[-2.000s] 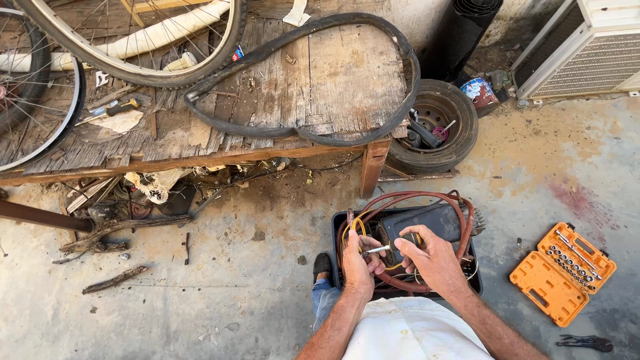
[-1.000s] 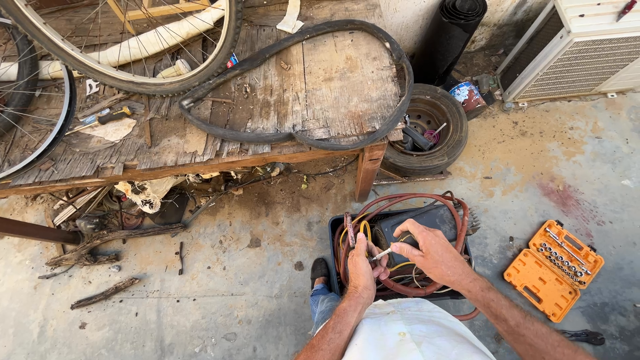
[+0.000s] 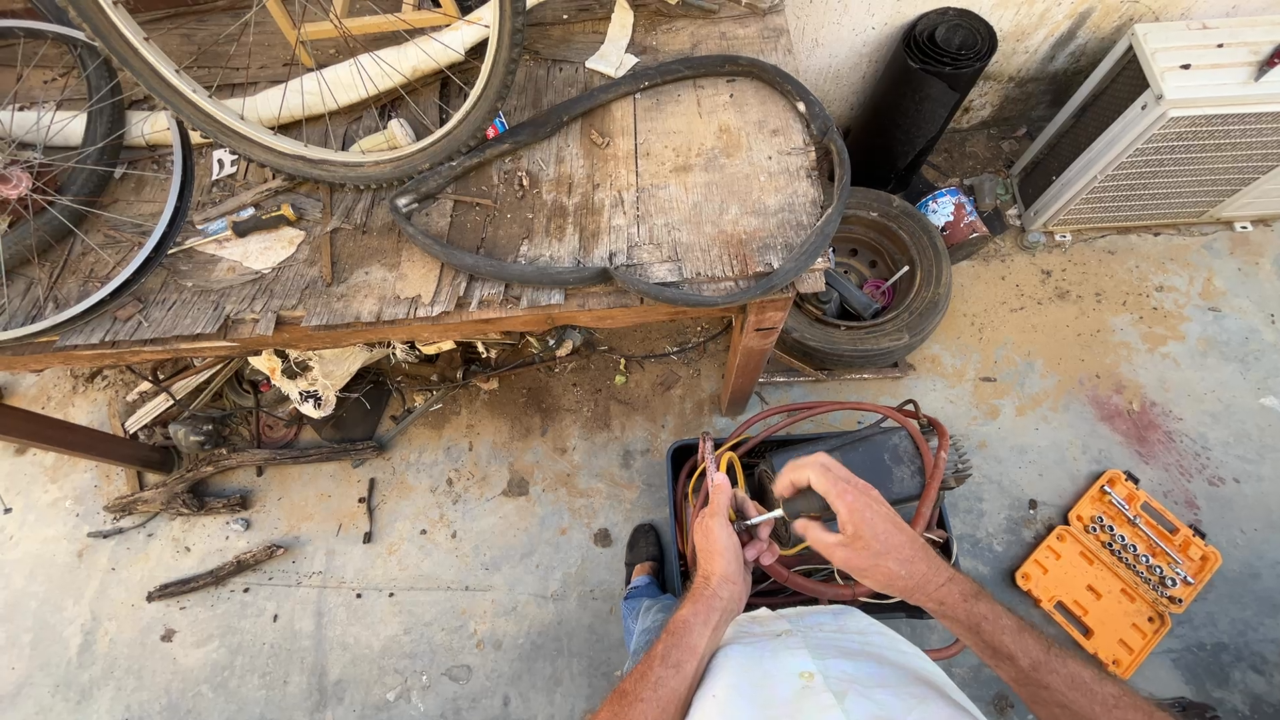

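Observation:
Both hands are over a dark plastic crate [image 3: 683, 470] that holds a reddish-brown hose [image 3: 935, 450], a yellow cable and a dark case. My left hand [image 3: 722, 540] grips a slim reddish rod-like piece [image 3: 710, 455] that points up past the thumb. In my right hand [image 3: 855, 520] is the dark handle of a screwdriver-like tool [image 3: 765, 518]. Its bright metal shaft reaches to a small dark part at my left fingers. That small part is mostly hidden by the fingers, so its kind cannot be told.
An orange socket set case [image 3: 1095, 590] lies opened on the floor at right. Beyond the crate are a wooden table [image 3: 640, 200] with an inner tube [image 3: 600, 275] and bicycle wheels [image 3: 300, 165], a car wheel [image 3: 925, 290], a black roll [image 3: 920, 95] and an air-conditioner unit [image 3: 1170, 150].
The fingers of my right hand have shifted around the tool's handle. My left hand keeps its hold close to the same place over the crate.

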